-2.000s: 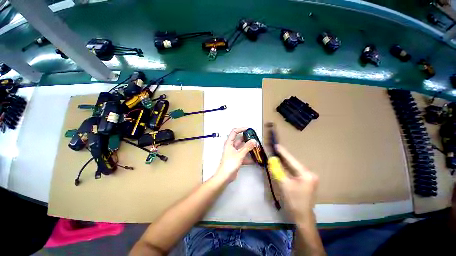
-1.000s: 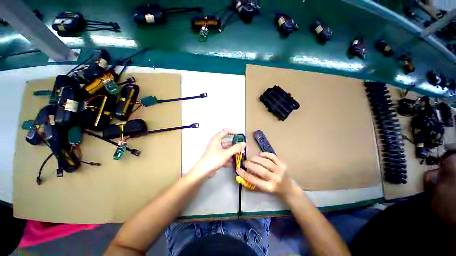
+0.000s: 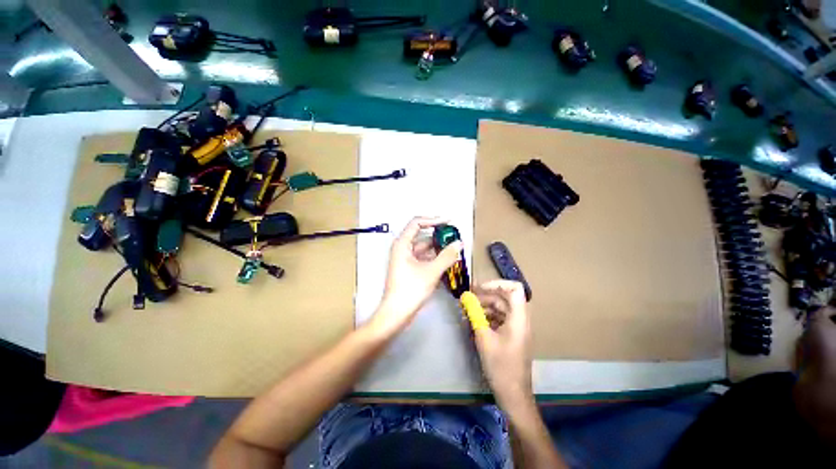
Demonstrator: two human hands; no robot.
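Observation:
My left hand (image 3: 414,270) holds a black housing (image 3: 447,236) upright over the white bench strip, its open side showing a green board at the top and a yellow-orange part below. My right hand (image 3: 504,325) grips a yellow-handled tool (image 3: 474,312), whose far end meets the lower part of the housing. The tool's tip is hard to make out. A slim black cover (image 3: 509,269) lies on the right cardboard beside my right hand.
Tangled unfinished units (image 3: 192,197) lie on the left cardboard (image 3: 229,339). A block of black covers (image 3: 541,191) lies on the right cardboard (image 3: 632,275), with a row of covers (image 3: 739,256) further right. Spaced units sit on the green conveyor (image 3: 385,87). Another person's hand (image 3: 819,353) shows at far right.
The slim cover now lies apart from my right hand on the cardboard. The yellow handle has come up against the housing, pointing along it. The whole view has shifted.

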